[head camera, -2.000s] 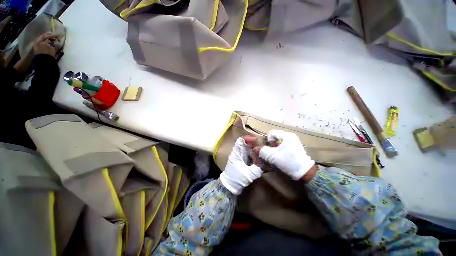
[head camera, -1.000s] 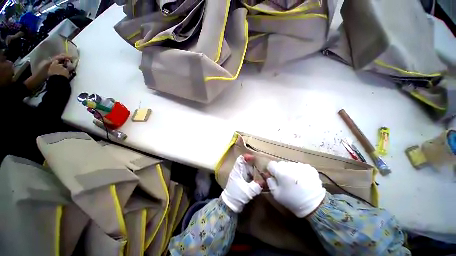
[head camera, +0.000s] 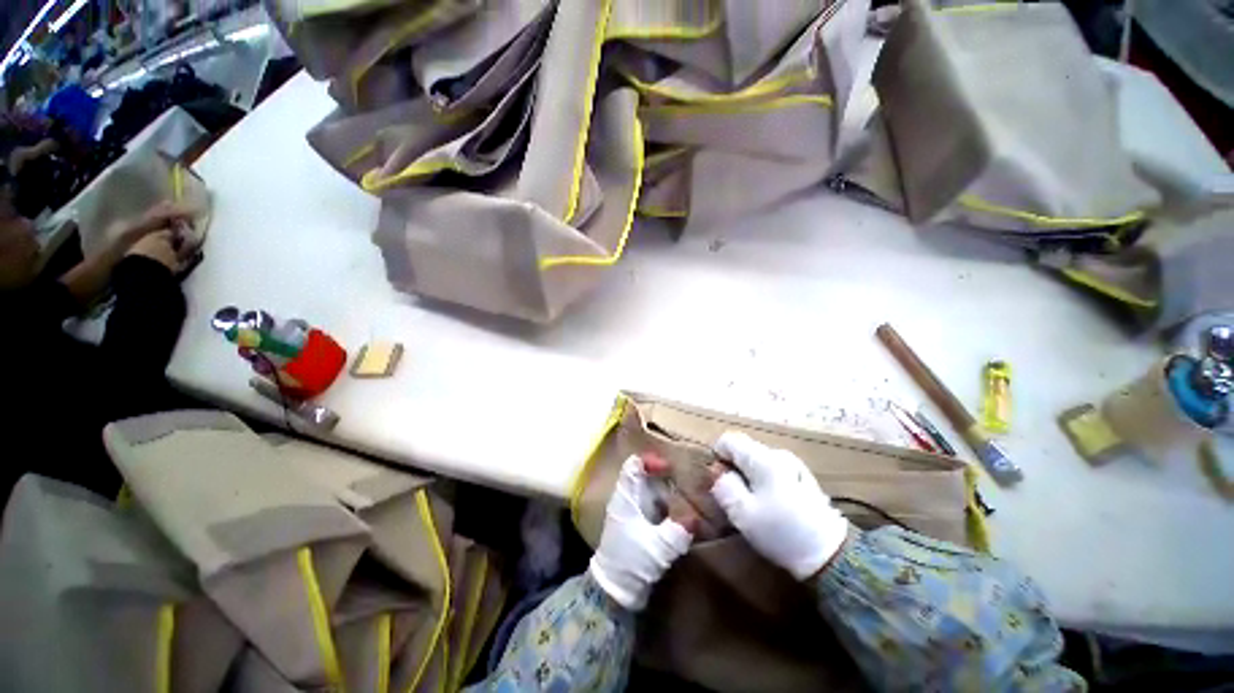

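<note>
A taupe bag body (head camera: 893, 477) with yellow piping (head camera: 597, 458) lies at the near table edge and hangs down over my lap. Its mouth is open toward me. My left hand (head camera: 636, 533), in a white glove with bare fingertips, grips the bag fabric at the left part of the mouth. My right hand (head camera: 780, 504), gloved the same way, is just right of it with fingers curled at the fabric. A thin dark line, perhaps a cord, runs right from under it. Whether a small tool is in the right fingers is too small to tell.
Brown-handled brush or hammer (head camera: 934, 390), yellow tool (head camera: 996, 395), red and dark pen tools (head camera: 922, 428), a yellow block (head camera: 1087, 431) and tan cup (head camera: 1145, 404) lie right. Red container (head camera: 314, 363) and another block (head camera: 378, 359) stand left. Bags are piled behind (head camera: 467, 251) and lower left (head camera: 230, 487). Another person's hands (head camera: 165, 233) work far left.
The view has tilted up and shifted. My right hand has turned from lying flatter over the fabric to curled fingers beside the left. Both hands stay at the same part of the bag mouth.
</note>
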